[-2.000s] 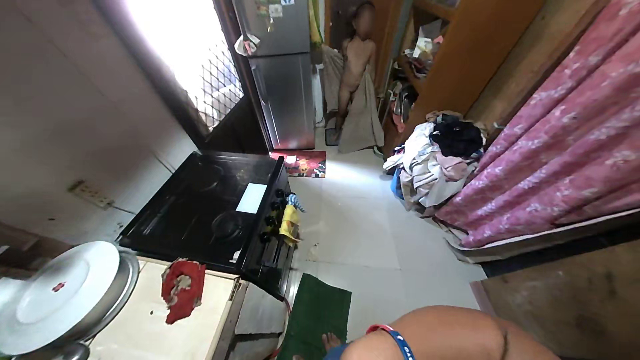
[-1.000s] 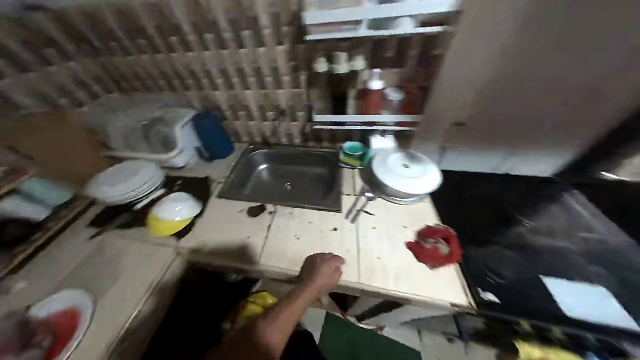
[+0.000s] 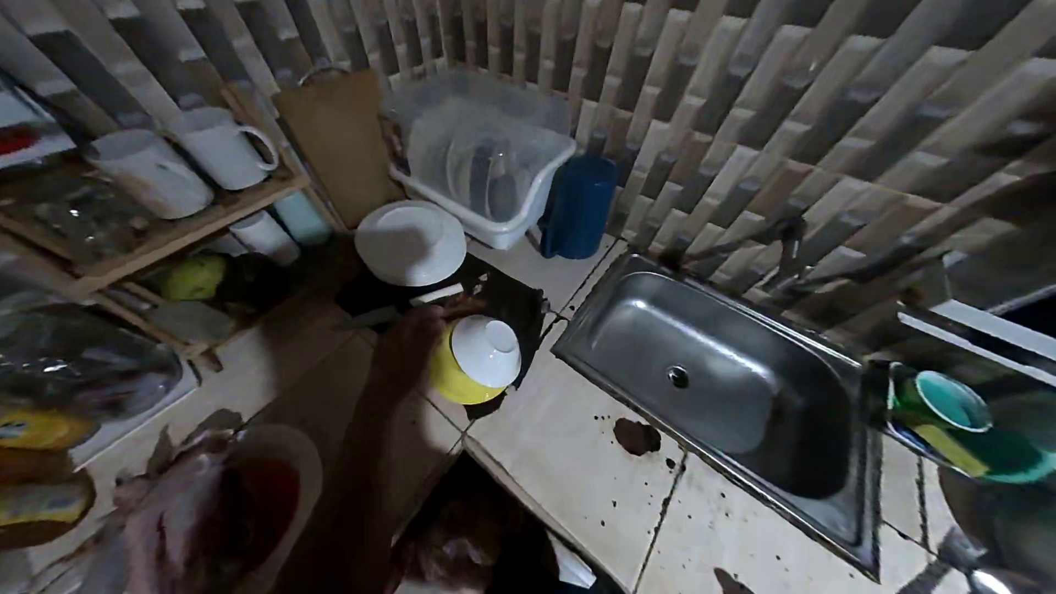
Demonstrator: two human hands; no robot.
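Note:
My left hand (image 3: 412, 342) is in shadow over the corner of the counter, its fingers beside stacked bowls and some utensils. Whether it grips anything is too dark to tell. A white bowl (image 3: 487, 351) lies tilted on a yellow bowl (image 3: 466, 384), both on a black mat (image 3: 516, 293). Behind the hand are stacked white plates (image 3: 411, 243) and a white utensil or blade (image 3: 437, 294). At the lower left, a pale bowl (image 3: 309, 462) holds red contents, with what looks like raw meat (image 3: 161, 516) beside or over it. My right hand is out of view.
A stainless steel sink (image 3: 701, 371) is set into the tiled counter at right. Behind stand a clear plastic dish container (image 3: 487, 165), a blue pitcher (image 3: 582, 206) and a wooden board (image 3: 338, 140). A wooden rack (image 3: 198, 227) holds mugs at left. A green cup (image 3: 953, 400) stands beyond the sink.
The view has swung from the stove and floor to the sink, then left to the counter corner. My left hand has moved from the counter edge before the sink to beside the stacked bowls.

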